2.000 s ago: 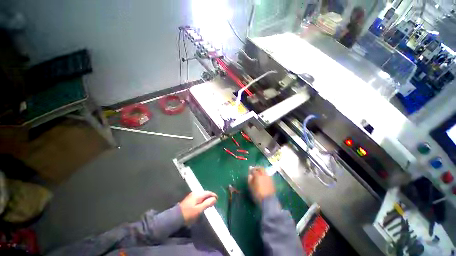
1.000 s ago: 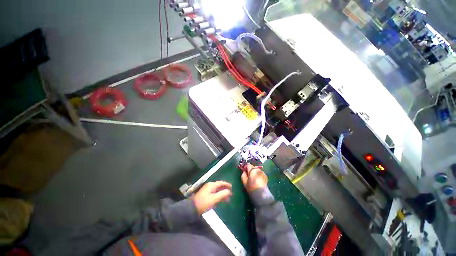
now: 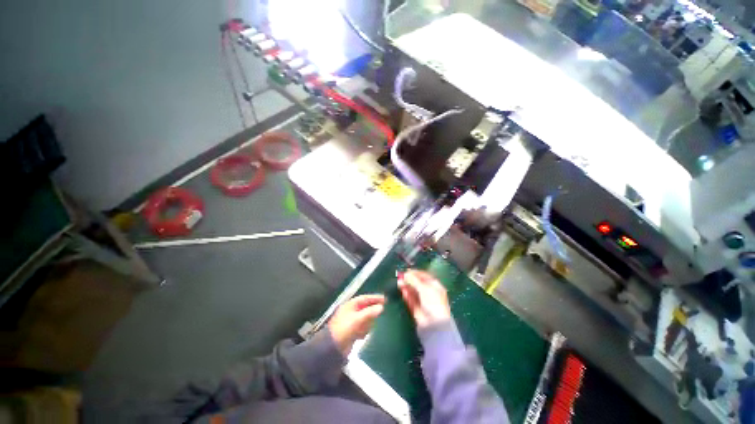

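My right hand (image 3: 425,298) is over the far part of the green mat (image 3: 480,338), with its fingertips closed on a small red piece (image 3: 401,277), likely a short wire lead. My left hand (image 3: 356,321) is just to its left over the mat's left edge, with fingers bent. Whether it holds anything cannot be made out. A row of red leads (image 3: 568,389) lies on the black tray (image 3: 603,396) right of the mat, beside a slotted metal strip (image 3: 542,389).
The machine outlet (image 3: 443,219) with metal blocks is beyond the mat's far corner. The pale machine cover (image 3: 352,195) stands left of it. Red wire coils (image 3: 238,175) lie on the floor. A tool rack (image 3: 691,348) is at the right.
The loose red leads seen on the mat two seconds ago no longer show. My right hand went to the far corner, then drew slightly back with a red piece. My left hand moved towards it.
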